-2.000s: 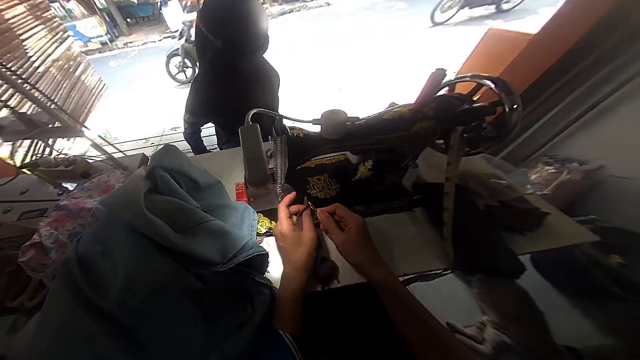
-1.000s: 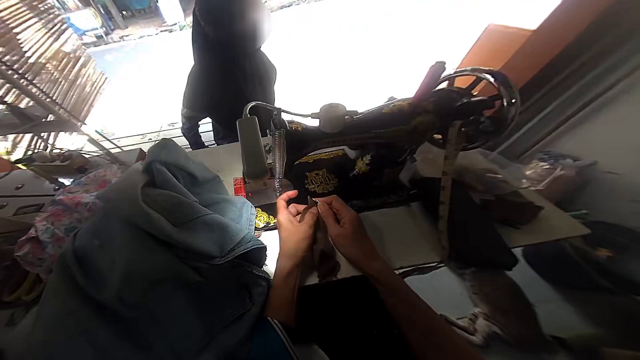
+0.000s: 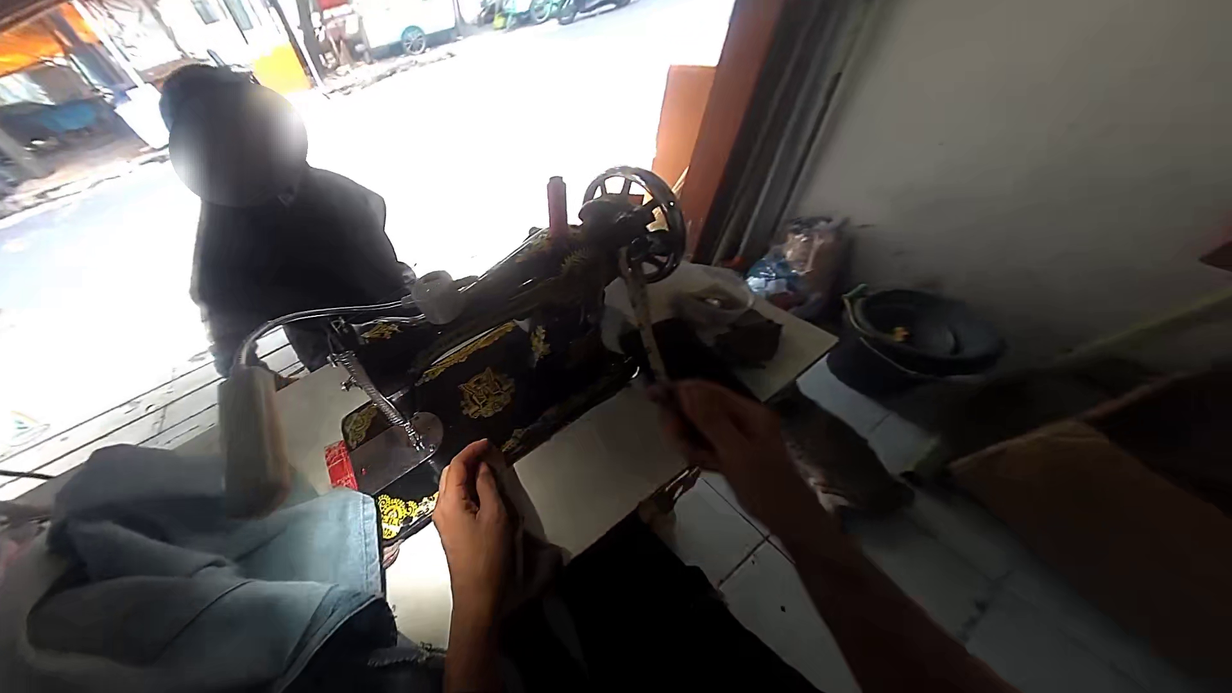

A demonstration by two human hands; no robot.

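Note:
A black sewing machine point(image 3: 481, 366) with gold decoration stands on a pale table. My left hand point(image 3: 474, 510) is in front of its bed, fingers pinched on a dark piece of fabric point(image 3: 534, 549) that hangs down beside the wrist. My right hand point(image 3: 717, 428) is at the table's right part, at the lower end of a measuring tape point(image 3: 643, 313) that hangs from the machine near the handwheel point(image 3: 664, 226). Its fingers are in shadow, so what they hold cannot be made out. Blue-grey denim cloth point(image 3: 212, 568) lies heaped to the left of my left hand.
A lamp head point(image 3: 252, 438) on a bent arm hangs at the machine's left end. A spool of reddish thread point(image 3: 557, 207) stands on top. A person in dark clothes point(image 3: 289, 260) is beyond the table. A black bucket point(image 3: 910, 342) and a cardboard box point(image 3: 1088, 520) are at right.
My right hand has left my left hand and moved right, to the measuring tape. My left hand still pinches the dark fabric. The view has swung to the right.

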